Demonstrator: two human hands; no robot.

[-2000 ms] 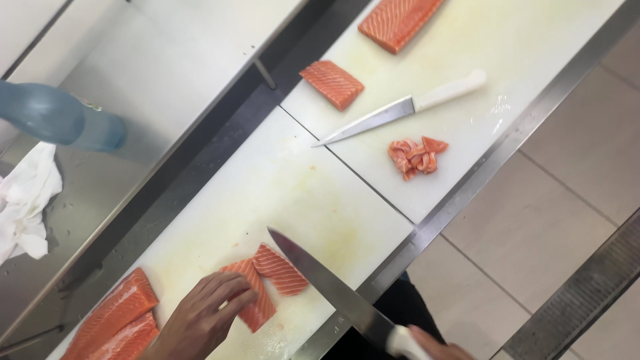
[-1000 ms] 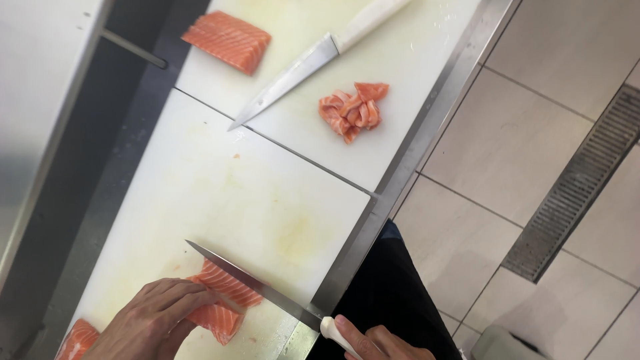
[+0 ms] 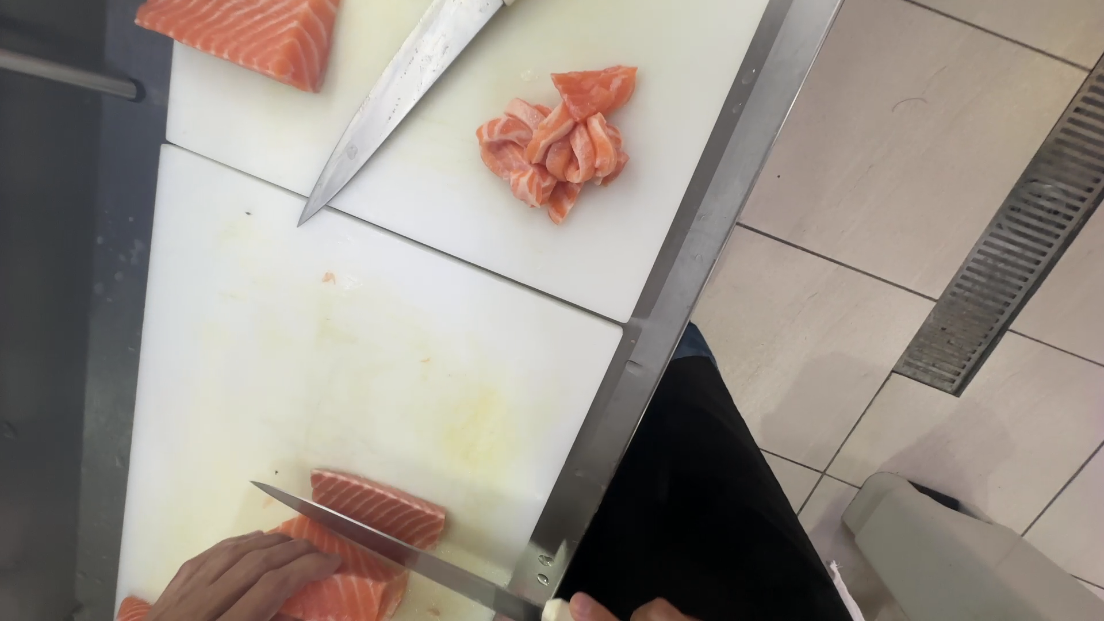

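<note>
My left hand (image 3: 250,576) presses down on a salmon piece (image 3: 345,582) near the bottom of the white cutting board (image 3: 345,388). At the lower edge of the view my right hand (image 3: 634,609), partly cut off, holds a kitchen knife (image 3: 405,556) by its white handle. Its long blade lies slanted across the salmon, between the piece under my left hand and a strip of salmon (image 3: 379,509) on the blade's far side. Another bit of salmon (image 3: 134,609) shows at the bottom left corner of the board.
A second white board (image 3: 431,172) adjoins, bearing a salmon block (image 3: 250,34), a pile of salmon trimmings (image 3: 561,147) and another knife (image 3: 388,112), its tip over the seam. A steel counter edge (image 3: 690,259) runs alongside. Beyond are floor tiles, a drain grate (image 3: 1009,233) and a grey bin-like object (image 3: 949,552).
The view has moved closer and shifted. The knife, beside the salmon pieces two seconds ago, now lies across the salmon, with a strip on its far side. My left hand stays on the salmon.
</note>
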